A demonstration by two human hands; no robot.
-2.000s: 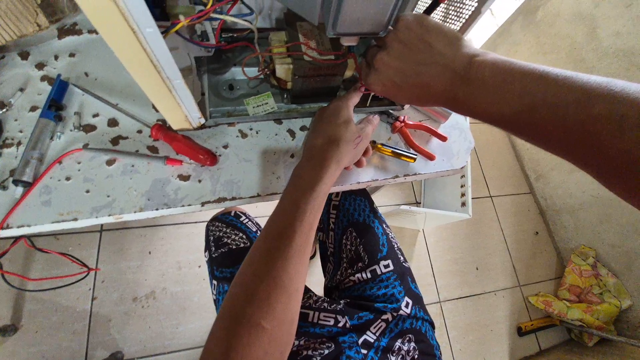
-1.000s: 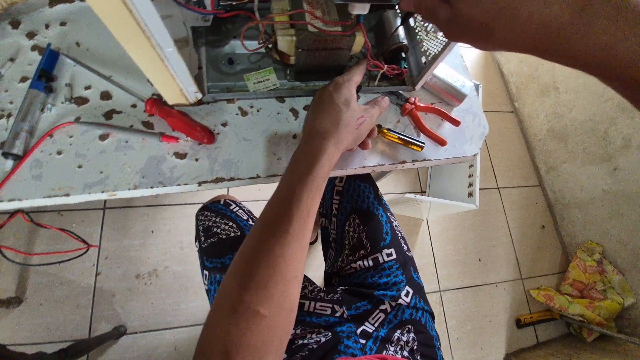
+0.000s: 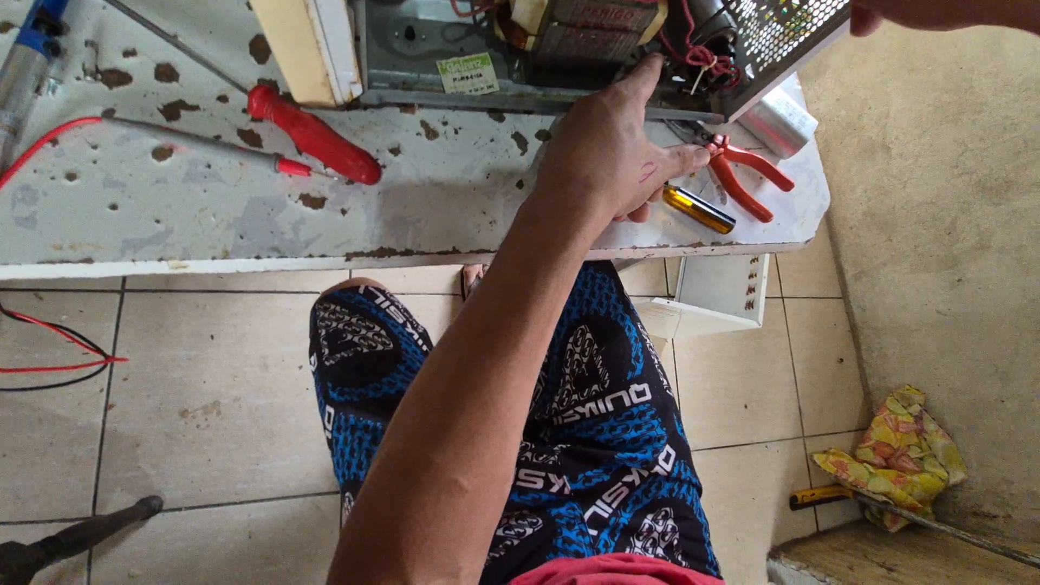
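My left hand [image 3: 605,150] rests at the front rim of an opened appliance chassis [image 3: 520,99], likely a microwave oven. Its index finger reaches inside, beside the transformer [image 3: 597,32]; its thumb lies near the red-handled pliers [image 3: 743,175]. A screwdriver's yellow and black handle [image 3: 700,209] lies by the curled fingers; whether they hold anything is hidden. At the top right edge, only part of my right hand [image 3: 873,16] shows, by the perforated metal panel [image 3: 780,41]; its grip cannot be told. Tied pink wires [image 3: 705,61] and a capacitor [image 3: 699,16] are inside the chassis.
A red-handled screwdriver [image 3: 313,134], a test probe [image 3: 203,145] and a blue desoldering pump [image 3: 24,61] lie left on the worn white bench [image 3: 455,211]. A silver cylinder [image 3: 780,118] lies at its right end. Below are a white metal case [image 3: 723,288] and a patterned cloth [image 3: 910,455].
My right hand has moved up and right, away from the wires beside the transformer, toward the frame's edge. My left hand remains at the chassis rim.
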